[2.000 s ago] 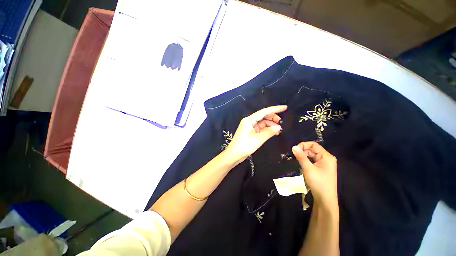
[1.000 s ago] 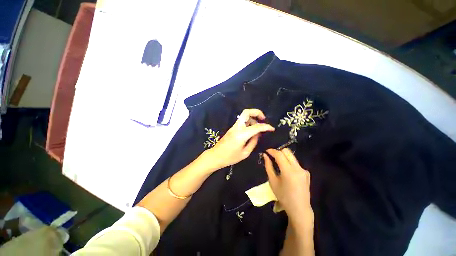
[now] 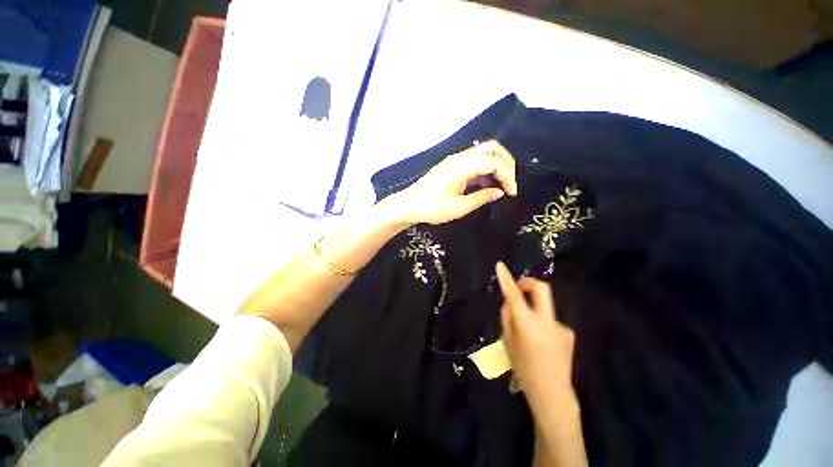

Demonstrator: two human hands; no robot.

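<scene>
The black garment [image 3: 658, 237] lies spread on the white table, its collar towards the upper left. My left hand [image 3: 466, 182] is at the neck opening just below the collar, with thumb and fingertips close together on the dark cloth. My right hand [image 3: 539, 333] is lower on the centre chest, index finger pointing up along the placket. A gold flower motif [image 3: 557, 219] lies right of the hands, another [image 3: 421, 248] below my left forearm. A cream tag [image 3: 490, 360] lies beside my right hand, partly hidden by it. Whether cloth is pinched is hard to tell.
White papers [image 3: 274, 119] with a small dark garment picture lie at the table's far left. An orange-red crate [image 3: 183, 150] stands at the table's left edge. Blue-edged folders [image 3: 80, 100] and a blue item [image 3: 132, 362] are further left. The white table [image 3: 630, 82] edge curves behind the garment.
My left hand has moved up the placket to near the collar. My right hand stays near the lower placket, its index finger now extended. The view has shifted slightly.
</scene>
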